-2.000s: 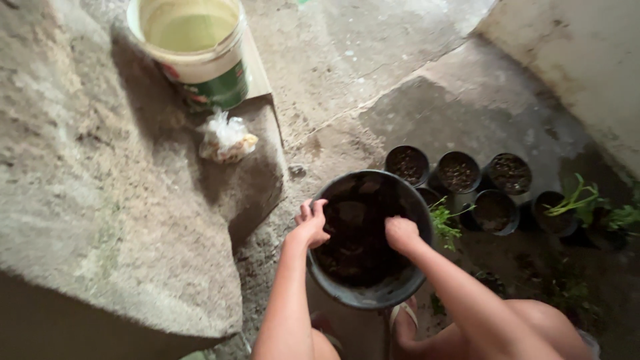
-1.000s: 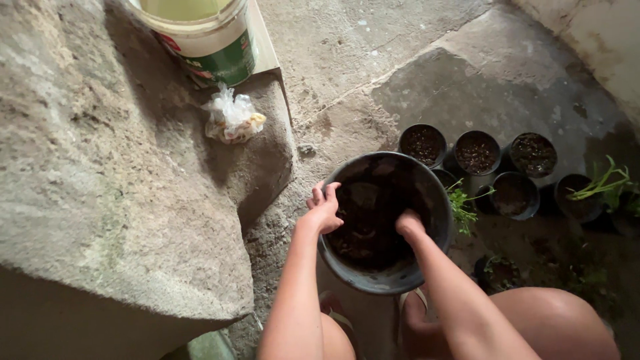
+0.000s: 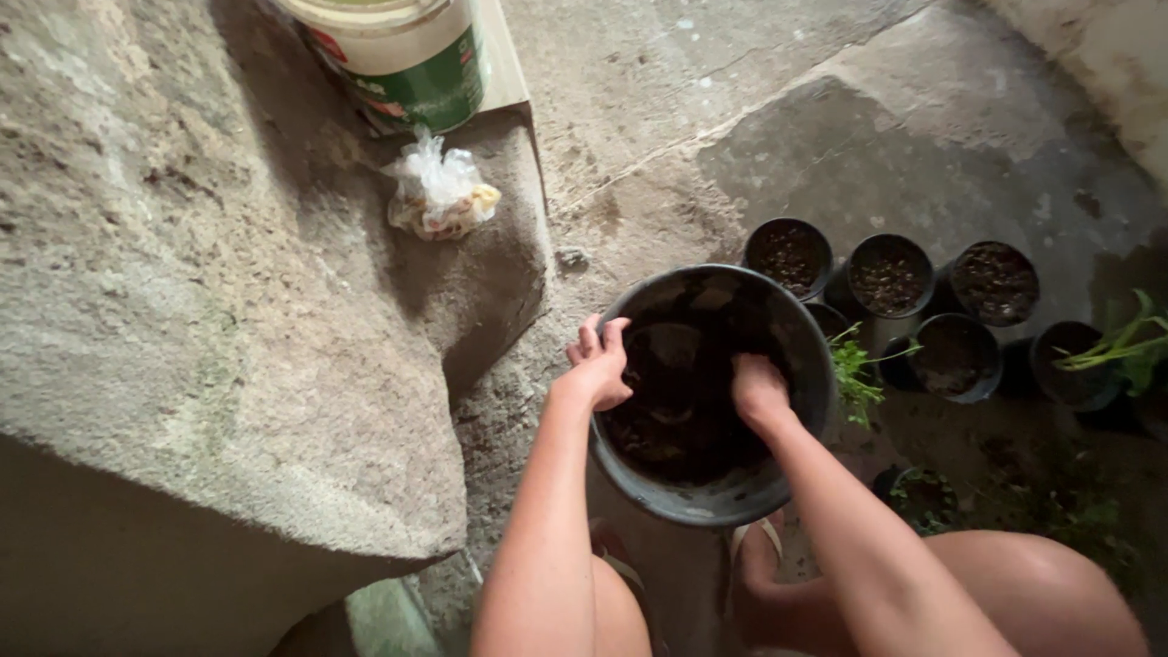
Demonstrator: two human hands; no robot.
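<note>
A round black plastic bucket (image 3: pixel 716 511) stands between my feet with dark soil (image 3: pixel 675 429) in it. Over its left rim lies my left hand (image 3: pixel 598 365), gripping the edge with curled fingers. My right hand (image 3: pixel 759 388) reaches inside toward the right part of the soil; its fingertips are hidden in the dark, so what they hold cannot be told. Several small black pots with soil, such as this one (image 3: pixel 890 276), stand on the floor to the right of the bucket. A leafy green plant (image 3: pixel 856 374) shows right beside the bucket's rim.
On the left is a large rough stone block (image 3: pixel 228 301). A white and green paint bucket (image 3: pixel 424 78) and a knotted clear plastic bag (image 3: pixel 443 192) with small pieces inside rest at its upper end. More potted greenery (image 3: pixel 923 500) stands at the lower right, near my knee.
My right hand has gone from the bucket's right rim area down into the soil. My left hand stays at the left rim. The view has shifted somewhat.
</note>
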